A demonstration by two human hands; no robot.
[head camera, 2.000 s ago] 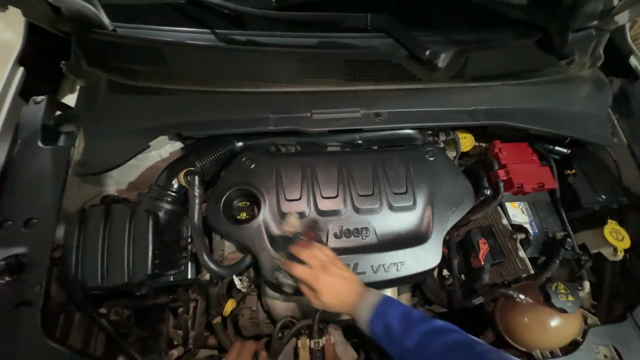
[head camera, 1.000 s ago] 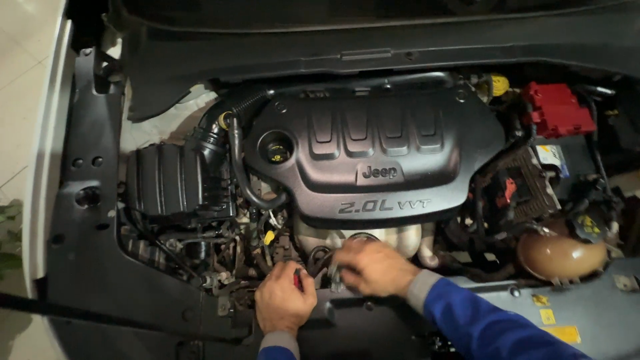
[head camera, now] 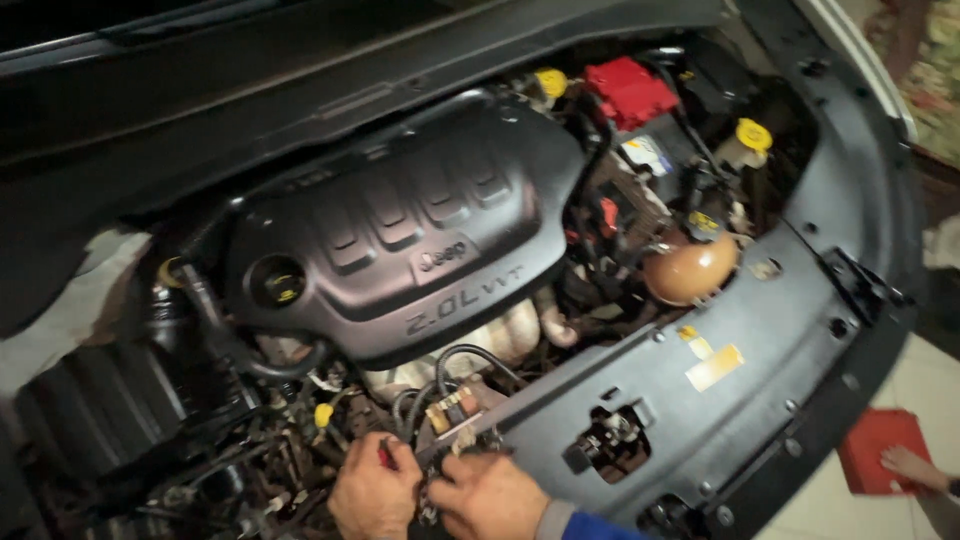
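At the bottom of the head view, my left hand is closed around a small red and dark object, too little of which shows to name it. Close beside it on the right, my right hand has its fingers bent at the front edge of the engine bay; whether they grip anything is hidden. Just above both hands are dark hoses and a connector block with brass-coloured parts. The black plastic engine cover lies behind them, with the oil filler cap at its left.
A red battery terminal cover, a brownish coolant tank and yellow-marked caps are at the right. The black front panel runs along the near side. Another person's hand touches a red object on the floor at lower right.
My right hand has left the engine cover, where it was two seconds ago, and is by my left hand at the front edge. The view has tilted and shifted.
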